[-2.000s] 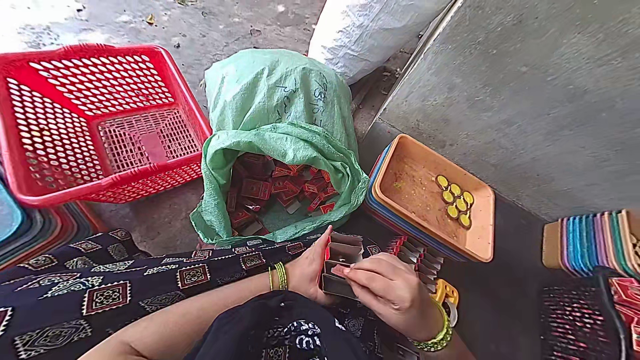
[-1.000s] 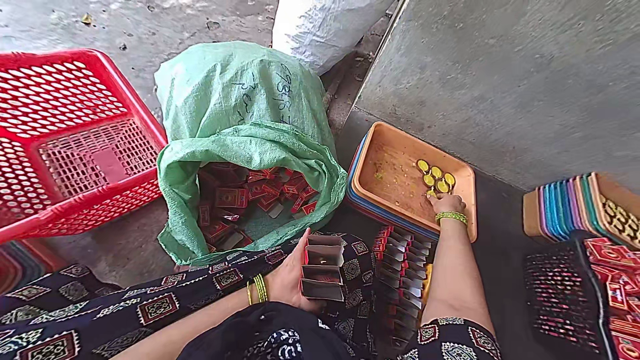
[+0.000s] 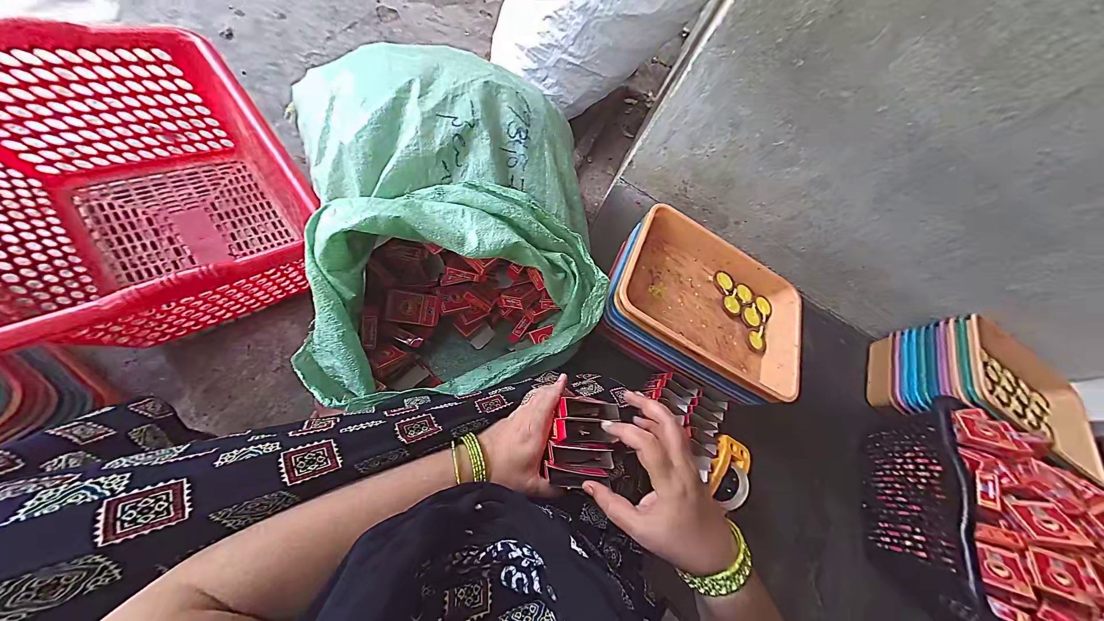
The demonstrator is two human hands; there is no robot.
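Several small red cardboard boxes (image 3: pixel 582 442), their ends open, are stacked in a column in my left hand (image 3: pixel 523 440). My right hand (image 3: pixel 668 483) is spread just to the right, its fingertips close to the box openings; whether it holds something small is unclear. More open boxes (image 3: pixel 690 405) stand in rows beyond it, beside a yellow tape dispenser (image 3: pixel 731 470). An orange plastic tray (image 3: pixel 673 276) atop a stack holds several yellow-faced round pieces (image 3: pixel 743 309). A green woven sack (image 3: pixel 440 121) gapes in front of me, with red boxes (image 3: pixel 414 308) inside.
A red plastic basket (image 3: pixel 198 69) stands at the left, above stacked trays (image 3: pixel 52 388). At the right are another tray stack (image 3: pixel 931 362) holding round pieces and a black basket (image 3: pixel 914 509) full of red boxes. A white sack (image 3: pixel 586 43) and grey wall (image 3: pixel 880 147) lie beyond.
My right hand has come back from the orange tray, where it was one second ago, to the boxes in my left hand. My left hand still holds the boxes.
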